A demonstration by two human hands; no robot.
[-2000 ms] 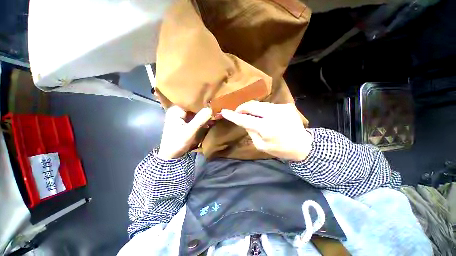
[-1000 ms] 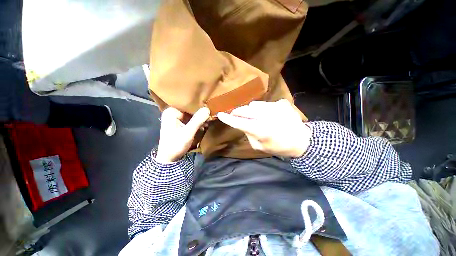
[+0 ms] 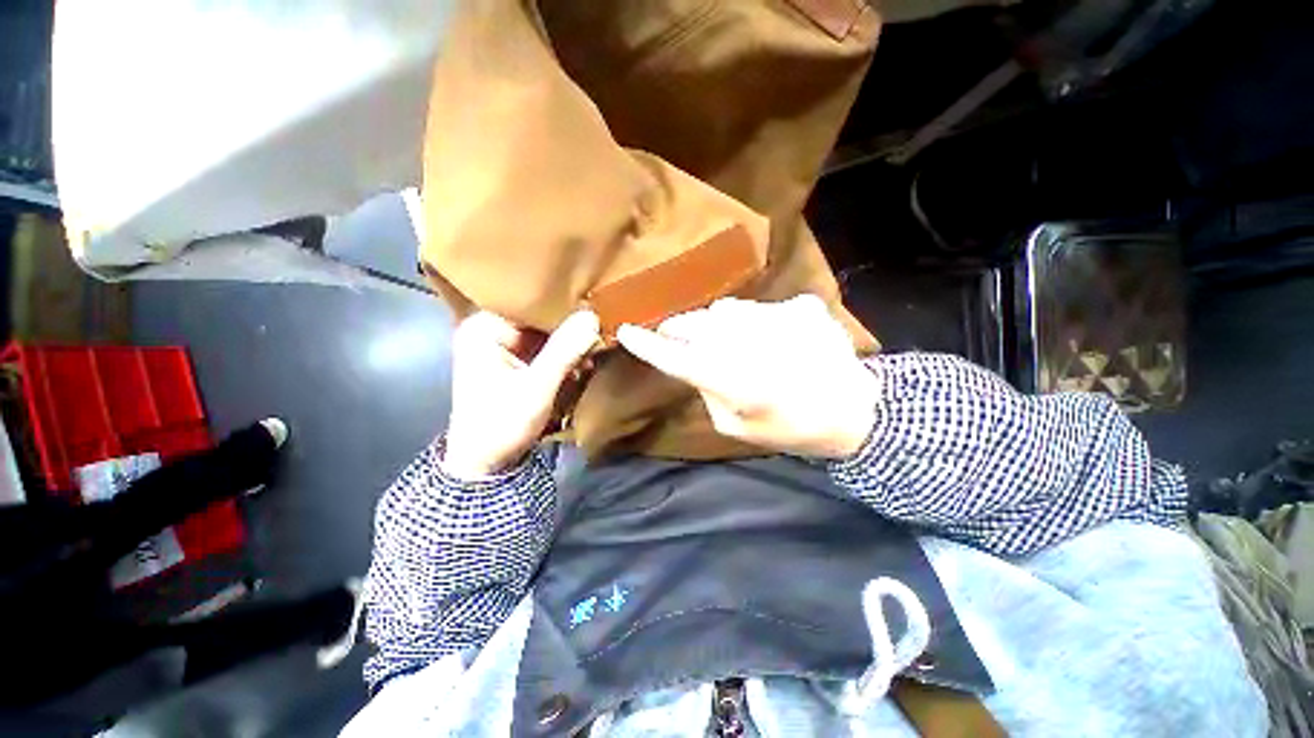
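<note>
A brown canvas bag (image 3: 504, 188) lies over my lap and reaches up to the frame's top edge. A flat orange-brown leather patch (image 3: 675, 281) lies slanted on it. My left hand (image 3: 507, 387) pinches the bag at the patch's lower left corner, thumb on top. My right hand (image 3: 764, 372) has its fingers along the patch's lower edge, fingertips close to my left thumb. Whether the right fingertips hold a needle is too small to tell. No thread can be made out.
A white-covered table (image 3: 245, 130) is at the upper left. A red bin (image 3: 108, 411) with a white label stands on the floor at left. A person's dark-clothed legs (image 3: 188, 483) with light-soled shoes partly cover it. A metal-edged patterned stool (image 3: 1110, 325) is at right.
The other person's legs have come in further at the lower left, across the red bin. Both hands stay at the patch's lower left corner. The view has shifted slightly.
</note>
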